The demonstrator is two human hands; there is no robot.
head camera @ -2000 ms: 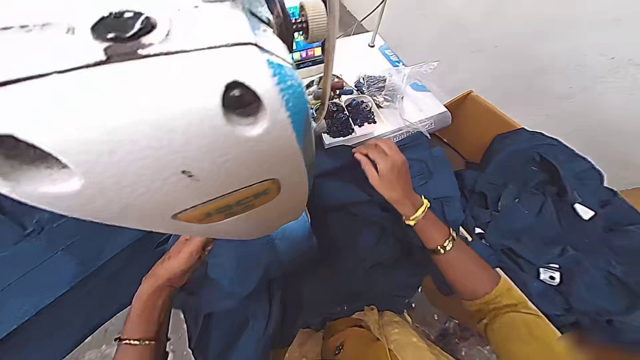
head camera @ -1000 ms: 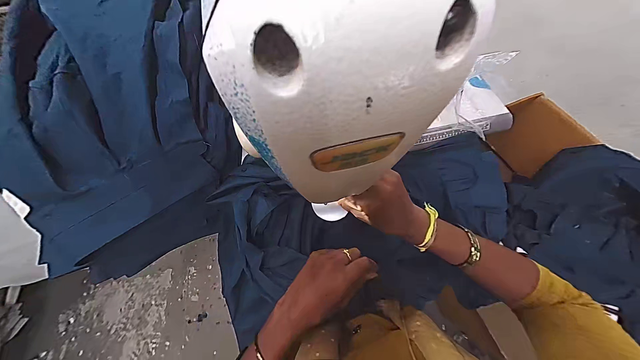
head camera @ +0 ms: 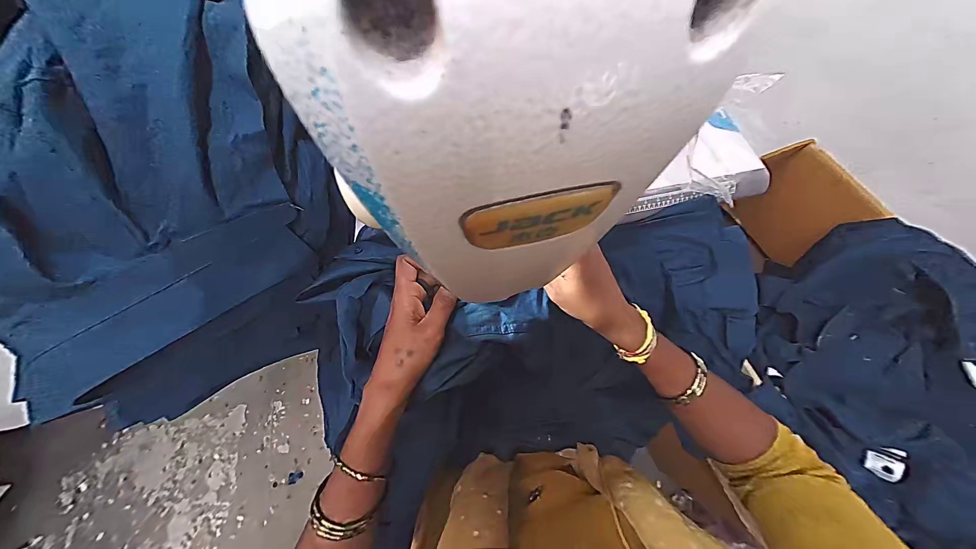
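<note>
The white head of a Jack sewing machine (head camera: 488, 122) fills the upper middle of the view and hides the needle area. Dark blue cloth (head camera: 534, 381) lies beneath it and hangs toward my lap. My left hand (head camera: 412, 313) pinches a fold of this cloth at the left of the machine head. On the right side, my right hand (head camera: 583, 293) rests at the cloth, its fingertips hidden behind the head. A lit patch of the cloth shows between both hands.
More dark blue cloth (head camera: 152, 252) is spread at the left. A cardboard box (head camera: 816, 198) stands at the right, with blue garments (head camera: 877, 320) heaped over it. Behind the machine head is a white box (head camera: 724, 164) with clear plastic on it. Speckled grey floor (head camera: 206, 450) shows at lower left.
My left hand has moved up to the left side of the machine head and now pinches cloth. Two seconds ago my right hand was near the tray of buttons. The view has shifted.
</note>
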